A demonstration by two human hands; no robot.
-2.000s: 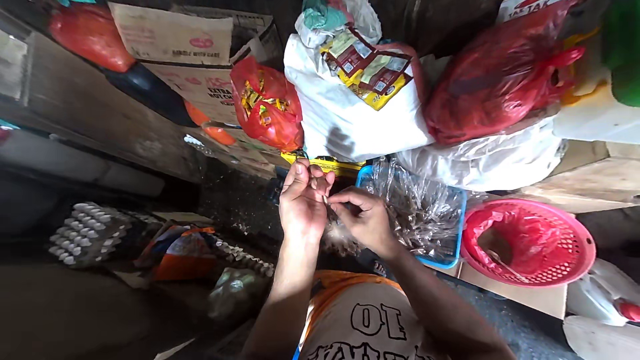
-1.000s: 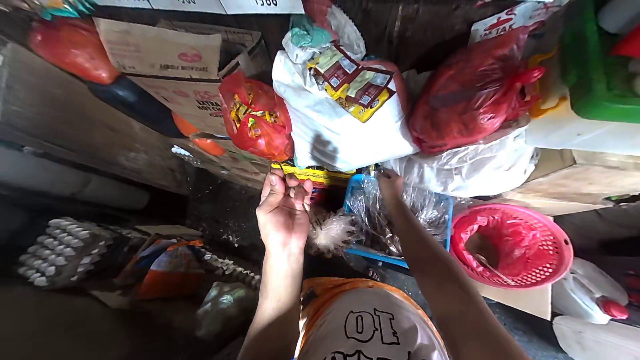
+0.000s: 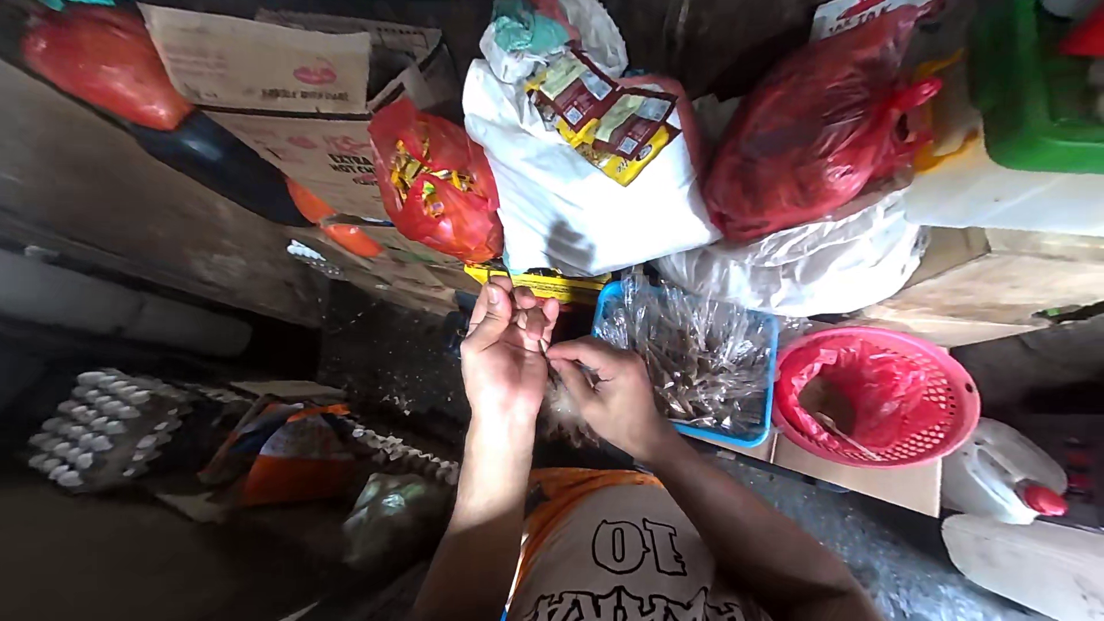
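My left hand (image 3: 509, 354) is raised palm up in the middle, its fingers curled around something small and brownish that I cannot make out. My right hand (image 3: 608, 388) is close against it on the right, thumb and forefinger pinched at a thin thing near the left palm. Right of my hands is a blue plastic tray (image 3: 770, 371) holding many small clear plastic packets (image 3: 699, 362) with brown contents. A pale, wispy bundle (image 3: 567, 414) shows partly below my hands. Behind the fingers lies a yellow packet (image 3: 552, 283).
A pink plastic basket (image 3: 957, 405) lined with a red bag stands right of the tray. White sack (image 3: 586, 198), red bags (image 3: 815, 129) and cardboard boxes (image 3: 259, 69) line the far side. Stacked egg trays (image 3: 103, 431) are at left, a plastic jug (image 3: 1000, 470) at right.
One second ago my right hand was at the far edge of the blue tray; now it is back beside my left hand, as it was two seconds ago.
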